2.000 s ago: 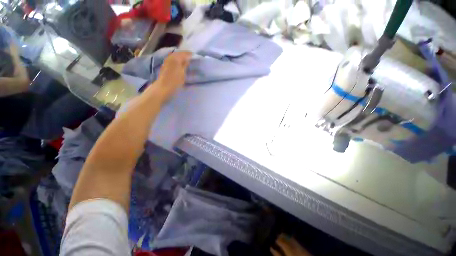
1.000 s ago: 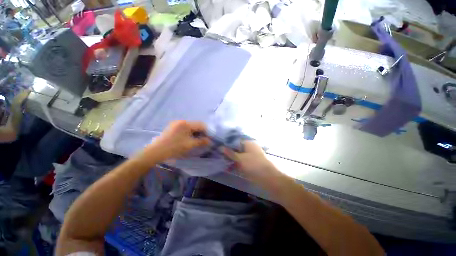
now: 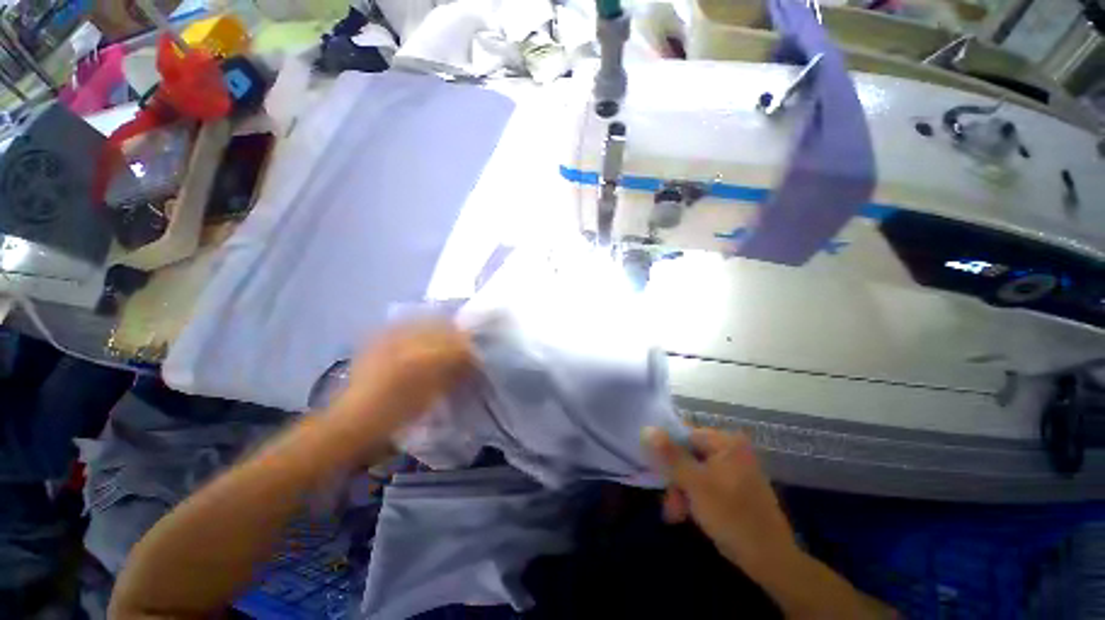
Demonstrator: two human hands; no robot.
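Note:
A light blue-grey garment panel (image 3: 570,394) lies over the table's front edge, its upper part in the bright glow by the needle of the white sewing machine (image 3: 715,133). My right hand (image 3: 721,484) pinches the panel's right edge just off the table front. My left hand (image 3: 418,369) is blurred at the panel's left side; whether its fingers grip the cloth cannot be told. More panels of the same cloth (image 3: 351,206) lie spread on the table at left. The needle and presser foot are lost in the glare.
A purple cloth strip (image 3: 824,158) hangs over the machine head. The control panel (image 3: 994,273) is at right. A phone (image 3: 238,176) and plastic box (image 3: 152,182) are at left. Grey cloth (image 3: 448,539) hangs below the table edge, above a blue basket (image 3: 297,593).
The view has shifted right. The panel, bunched between both hands one second ago, is now opened out toward the needle. My right hand has moved right along it; both hands are further apart.

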